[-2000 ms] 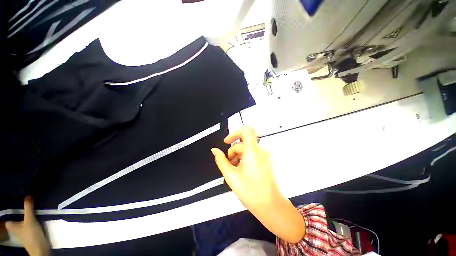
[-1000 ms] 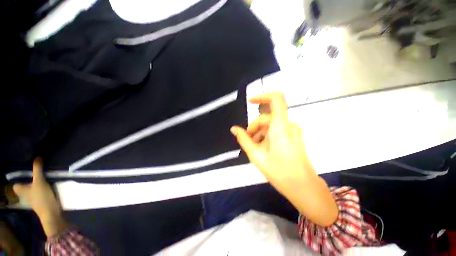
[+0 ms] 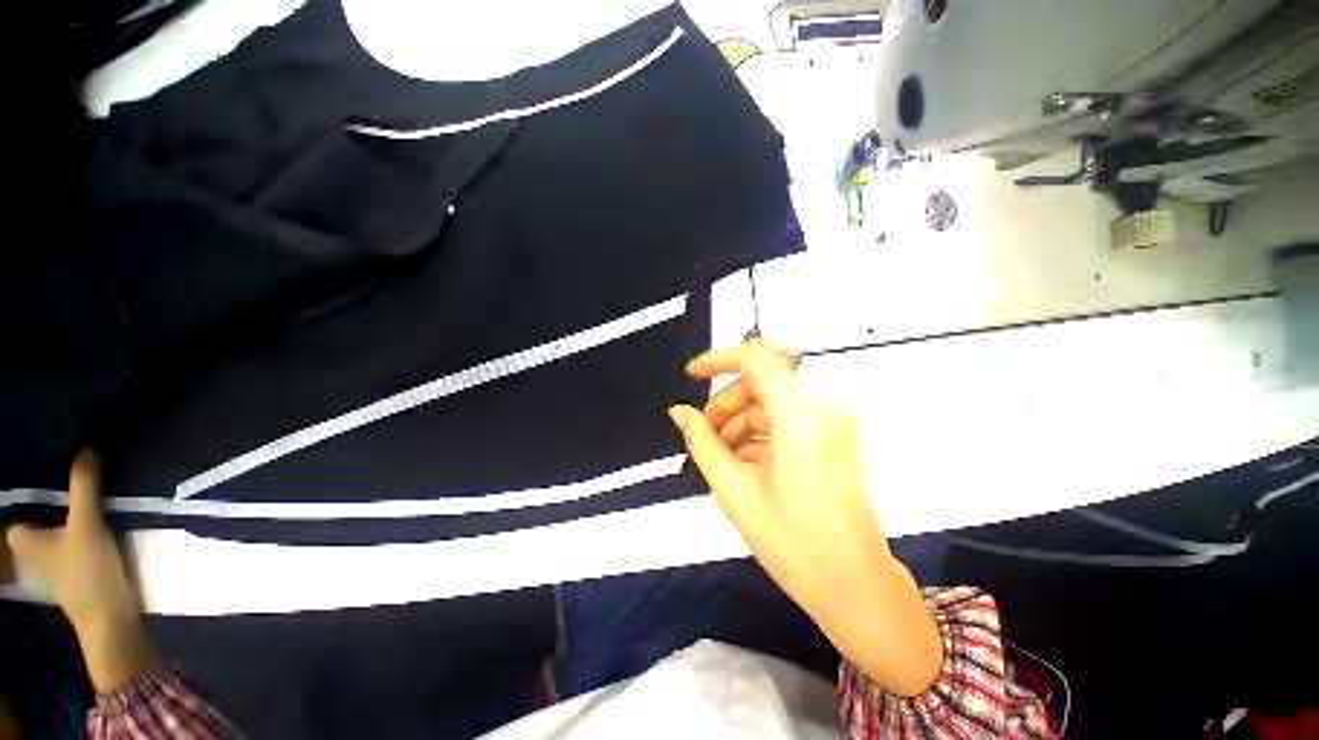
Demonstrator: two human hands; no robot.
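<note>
A black garment panel [image 3: 579,188] lies on the white machine table, with pale tape strips [image 3: 434,388] along its front edge, diagonally across it and by its curved cutout. My left hand [image 3: 90,571] is at the panel's front left edge, thumb over the tape. Its other fingers are partly hidden, so I cannot tell whether they grip the cloth. My right hand [image 3: 788,463] is just off the panel's right edge, fingers curled, with a gap between thumb and index finger and nothing visible in it.
The white sewing machine head [image 3: 1070,72] stands at the upper right, its needle area [image 3: 864,177] just right of the panel. More dark cloth with pale strips [image 3: 1157,547] lies beyond the table's front edge at right. My lap is below the table edge.
The camera view has shifted, so the panel, machine and both hands sit higher and mostly further right in the picture than at first. Both hands keep about the same place on the panel.
</note>
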